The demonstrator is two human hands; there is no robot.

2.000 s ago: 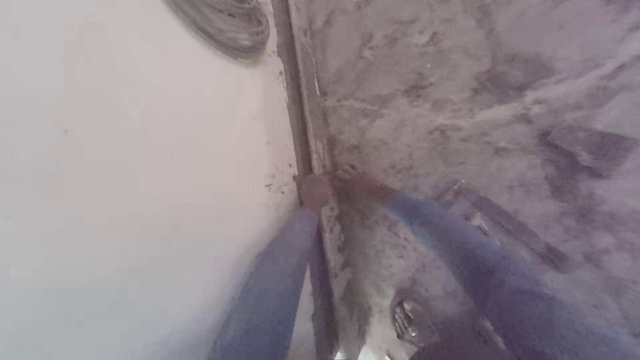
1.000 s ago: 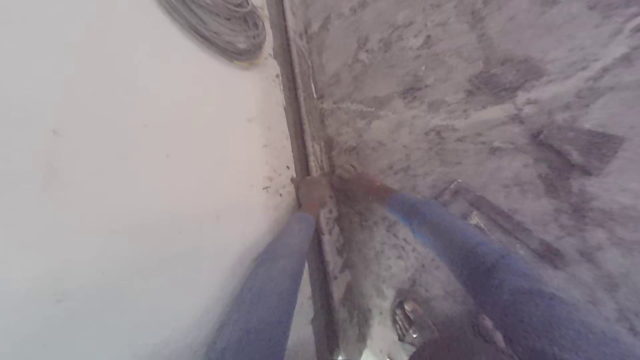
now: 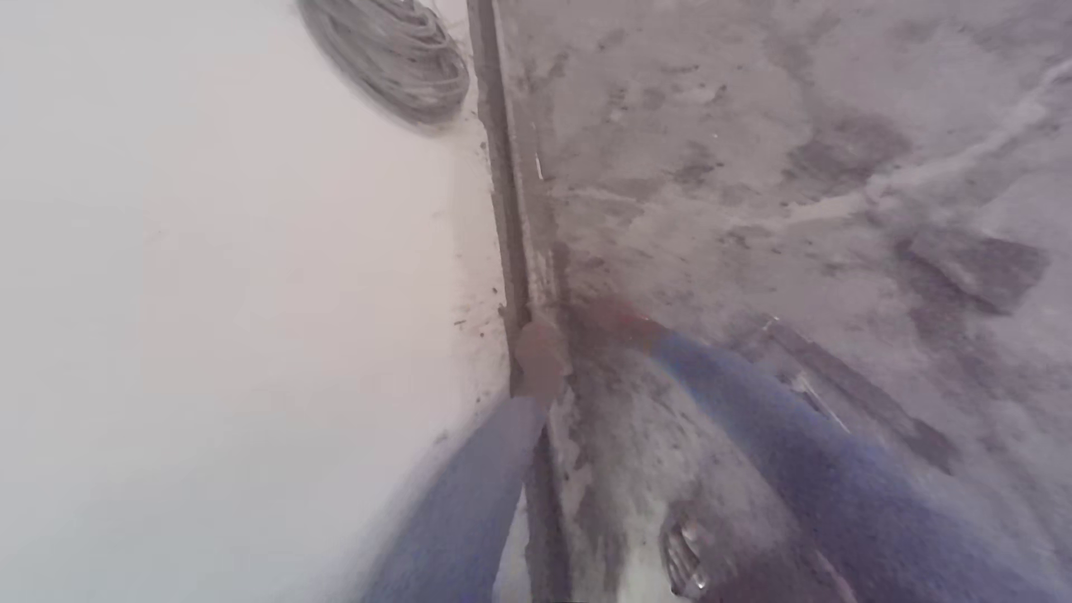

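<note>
My left hand (image 3: 543, 356), below a blue-grey sleeve, rests at the narrow ledge (image 3: 544, 226) along the foot of the white wall (image 3: 251, 251). To its right, my right hand (image 3: 618, 322) reaches down to the floor beside the ledge and is blurred. A dark groove or strip (image 3: 502, 167) runs along the wall's base, up to my left hand and on below it. The fingers of both hands are too unclear to show whether they hold anything.
A coil of grey cable or hose (image 3: 402, 63) lies against the wall at the top. A long flat bar or board (image 3: 863, 389) lies on the stained concrete floor (image 3: 712, 126), right of my right arm. My bare foot (image 3: 684, 559) shows at the bottom. Dark specks mark the wall near my left hand.
</note>
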